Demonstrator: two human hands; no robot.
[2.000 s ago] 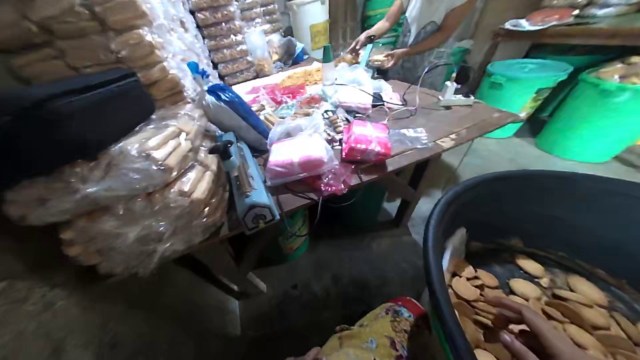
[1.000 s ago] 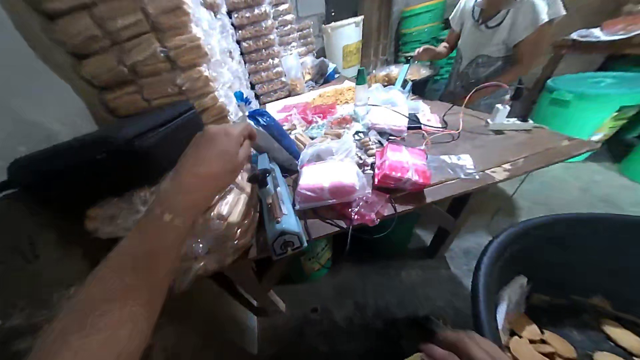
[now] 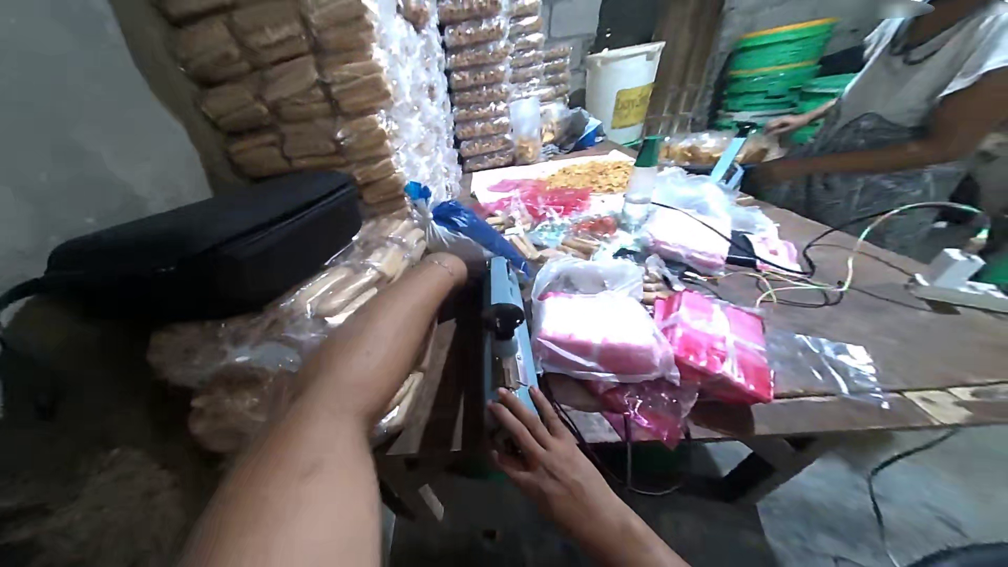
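A light-blue impulse heat sealer (image 3: pixel 508 303) stands at the left end of the wooden table. My right hand (image 3: pixel 531 437) rests on its near end, fingers spread over the body. My left arm reaches forward along the sealer's left side; my left hand (image 3: pixel 447 268) is at its far end, beside a blue-and-white plastic bundle (image 3: pixel 472 232), with its fingers hidden from view. Right of the sealer lie a clear bag of pink-and-white packs (image 3: pixel 602 331) and a bundle of pink plastic packaging (image 3: pixel 713 342).
Bagged biscuits are stacked (image 3: pixel 291 87) at the left, near a black case (image 3: pixel 209 244). A glass bottle (image 3: pixel 642 185), cords and a power strip (image 3: pixel 961 279) lie on the table (image 3: pixel 874 339). A co-worker stands behind it at the right, near a second sealer. A black tub's rim shows lower right.
My right hand has moved from the tub area onto the sealer's near end. My left hand has reached further forward beside the sealer. The view has shifted toward the table's left end.
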